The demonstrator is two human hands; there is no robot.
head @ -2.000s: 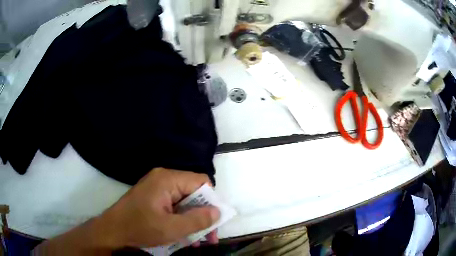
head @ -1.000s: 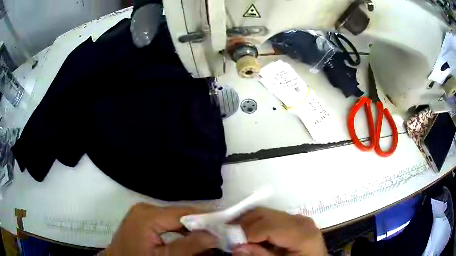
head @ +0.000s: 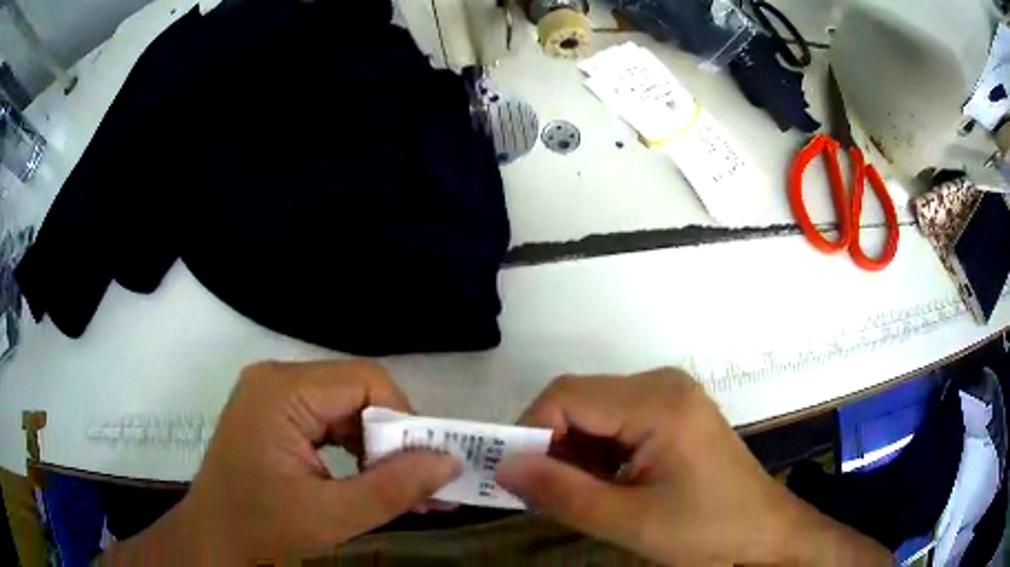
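A white care label [head: 471, 452] with fine printed text is folded flat between my two hands at the table's front edge. My left hand [head: 316, 454] pinches its left end with thumb and fingers. My right hand [head: 637, 460] pinches its right end. A large black garment piece [head: 321, 188] lies on the left of the table, its right edge beside the needle plate [head: 514, 129]. My hands are in front of the garment and do not touch it.
A label bundle [head: 670, 116] with a yellow band lies right of the needle plate. Scissors with red-orange handles [head: 820, 199] lie further right. A dark flat rectangle [head: 985, 253] and patterned cloth are at the right edge. Dark scraps [head: 764, 83] lie behind. A printed ruler [head: 831, 341] runs along the front.
My right hand has come in and joined my left at the label. The label is now flat with its print showing. The view has tilted down, so the table things appear higher.
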